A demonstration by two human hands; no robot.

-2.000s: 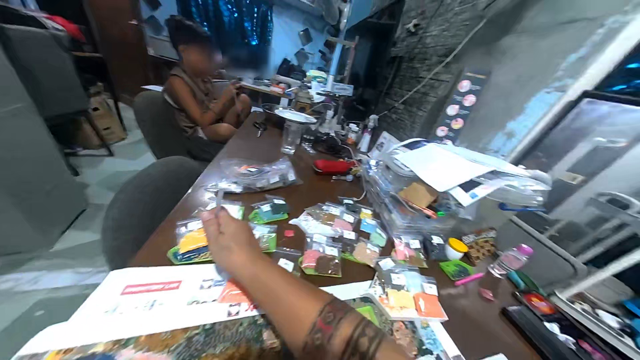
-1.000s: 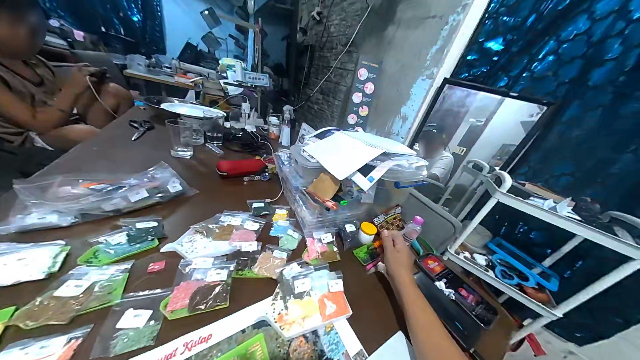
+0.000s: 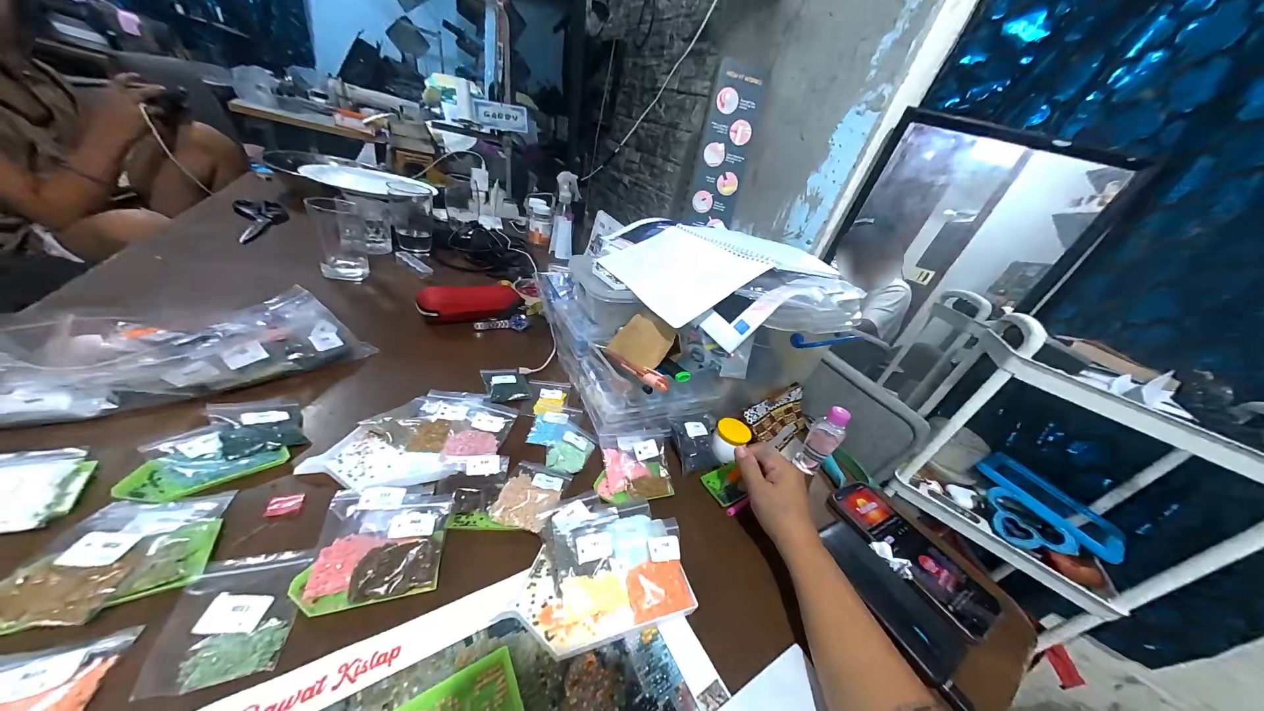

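Observation:
My right hand (image 3: 775, 489) reaches in from the lower right, with its fingers bent at the front of a white jar with a yellow lid (image 3: 733, 433). A small green tray (image 3: 721, 486) lies beside the fingertips; whether they grip anything is hard to see. A bottle with a pink cap (image 3: 822, 442) stands just right of the hand. Small zip bags of coloured beads (image 3: 370, 558) lie across the table, some on green trays (image 3: 202, 479). A clear bead box (image 3: 612, 602) rests on a printed sheet (image 3: 434, 662). My left hand is out of view.
A plastic bin (image 3: 642, 395) piled with papers stands beyond the bags. Left are large zip bags (image 3: 178, 355); farther back are a red case (image 3: 464, 302) and drinking glasses (image 3: 341, 237). A phone (image 3: 918, 558) lies by my forearm, near a white cart (image 3: 1136, 415). Another person sits at far left.
My right hand has moved from the bead bags on the left to the yellow-lidded jar on the right. The view has swung to the right.

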